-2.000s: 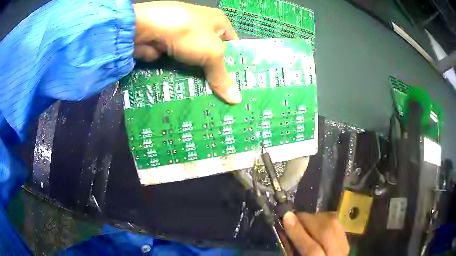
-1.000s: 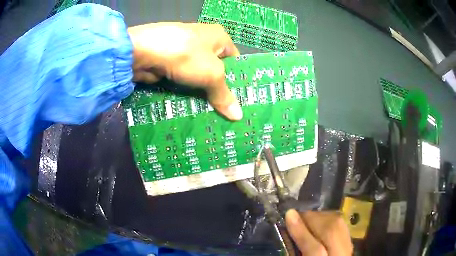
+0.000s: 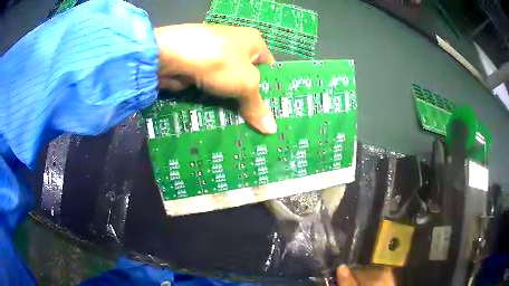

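Observation:
My left hand (image 3: 220, 64) grips a green circuit board panel (image 3: 240, 159) by its upper left part, thumb flat on its printed face. A white backing board (image 3: 223, 203) shows as a pale strip along the panel's lower edge. A component cup (image 3: 304, 202) full of small silvery pieces is partly hidden below the panel. My right hand (image 3: 365, 275) is cut off by the bottom edge; only a thumb and part of the hand show. The frames do not show whether it holds anything. The soldering iron is not visible.
More green panels (image 3: 262, 23) lie on the grey-green conveyor belt (image 3: 382, 67), with another (image 3: 432, 109) at the right. A yellow tip-cleaning sponge (image 3: 393, 243) lies on the black mat (image 3: 223, 246). A bright green reel (image 3: 462, 127) and dark feeder box stand at the right.
My right hand has moved down from the panel to the bottom edge, and the iron has gone from view. The panels on the belt have shifted left. My left hand still grips the panel.

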